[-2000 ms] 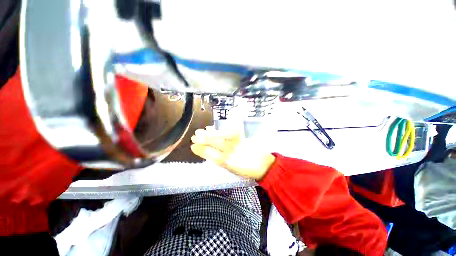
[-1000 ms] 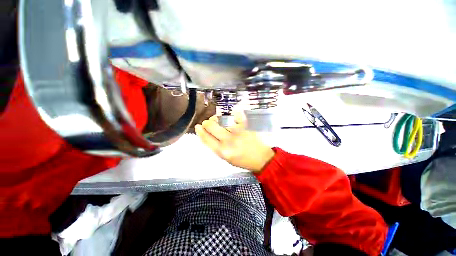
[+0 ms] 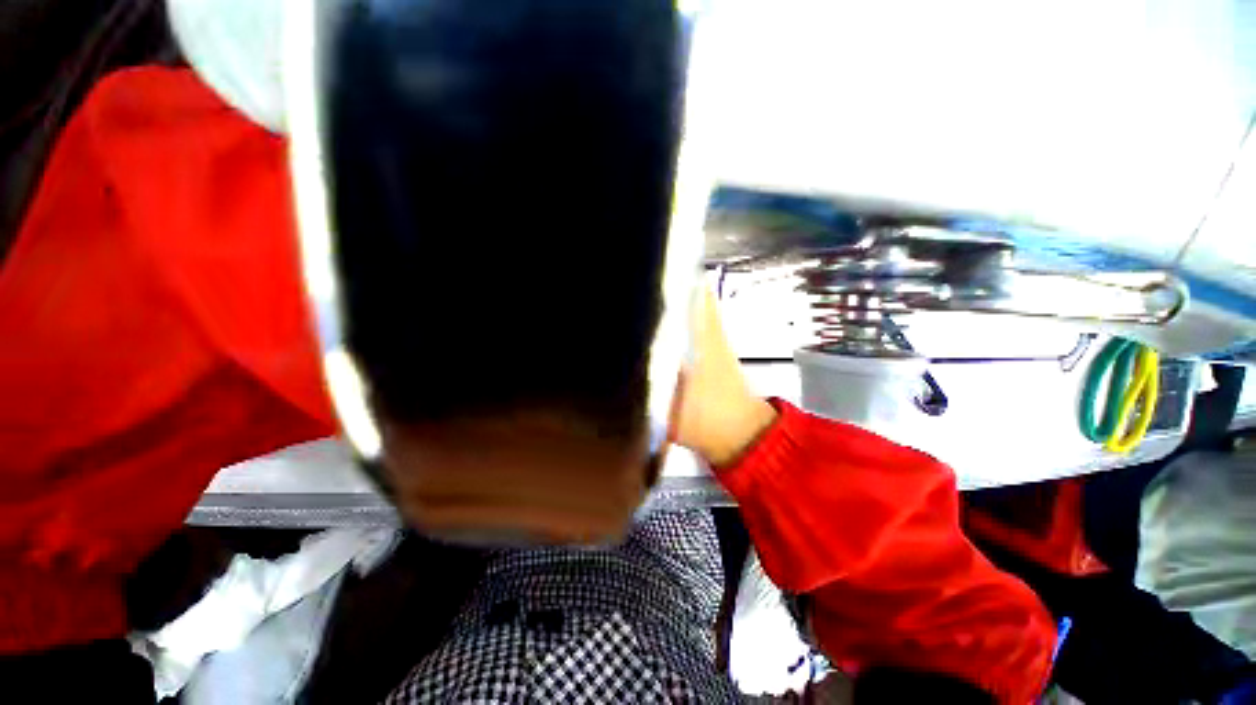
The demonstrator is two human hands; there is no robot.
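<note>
The large dark shiny machine part (image 3: pixel 496 248) stands close to the camera and covers the sewing area. The white sewing machine head (image 3: pixel 964 110) fills the top, with the thread tension assembly (image 3: pixel 861 296) below it. My right hand (image 3: pixel 719 393) is partly hidden behind the dark part; only its back and wrist show, and its fingertips are hidden. My left hand is not visible; its red sleeve (image 3: pixel 179 276) goes behind the dark part. The garment is hidden. White cloth (image 3: pixel 262 620) hangs below the table at lower left.
The white table (image 3: pixel 276 475) has its front edge above my houndstooth apron (image 3: pixel 592 634). Scissors with green and yellow handles (image 3: pixel 1120 395) lie at the right. Thread snips (image 3: pixel 931 395) show partly behind the tension assembly. A red object (image 3: pixel 1040 523) and pale cloth (image 3: pixel 1198 517) are at lower right.
The view has shifted, so the near machine part now looks dark and covers the middle. The brown fabric and my right fingers, visible before, are now hidden.
</note>
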